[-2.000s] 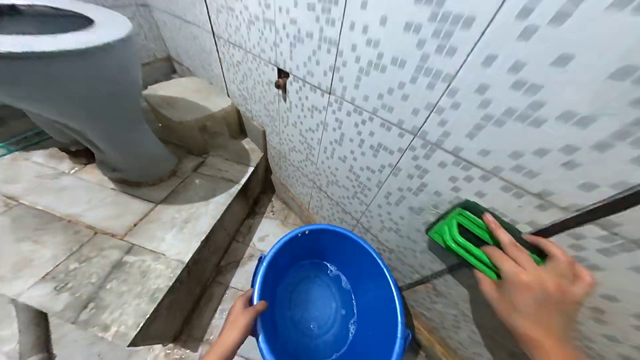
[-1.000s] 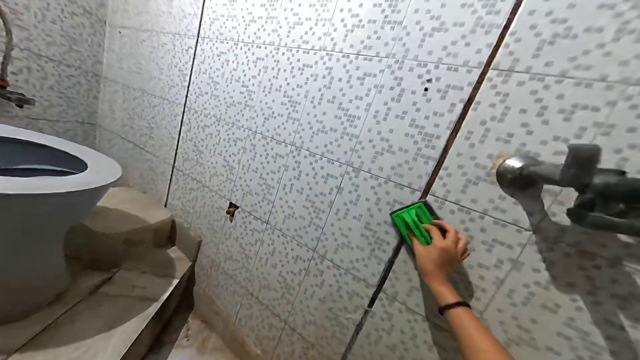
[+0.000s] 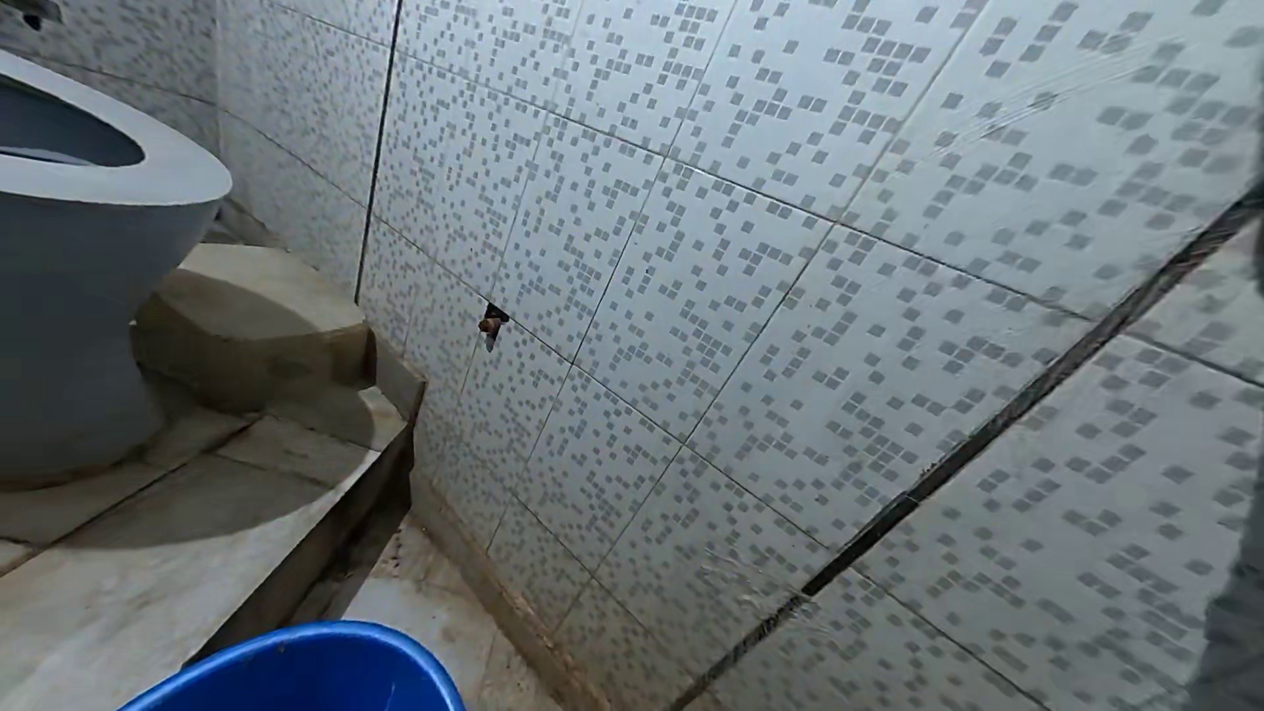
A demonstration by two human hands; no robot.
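Neither of my hands shows in the head view now, and the green scrub brush is out of sight too. A blue plastic bucket (image 3: 326, 657) stands at the bottom left, cut off by the frame's lower edge; only its upper part shows. Beside it rises the tiled wall (image 3: 750, 296), white with small grey squares. Faint wet streaks mark the tiles at the upper right and low down near the dark strip (image 3: 997, 420) that crosses the wall diagonally.
At the left a toilet bowl (image 3: 69, 326) stands on a raised tiled step (image 3: 227, 523). A stone-like block (image 3: 257, 316) sits behind it against the wall. A small broken hole with a pipe end (image 3: 492, 321) is in the wall. A shadow darkens the right edge.
My right hand and the green brush, on the wall one second ago, have left the view. The view has shifted, bringing the blue bucket partly back in; the wall fitting at the right is out of view.
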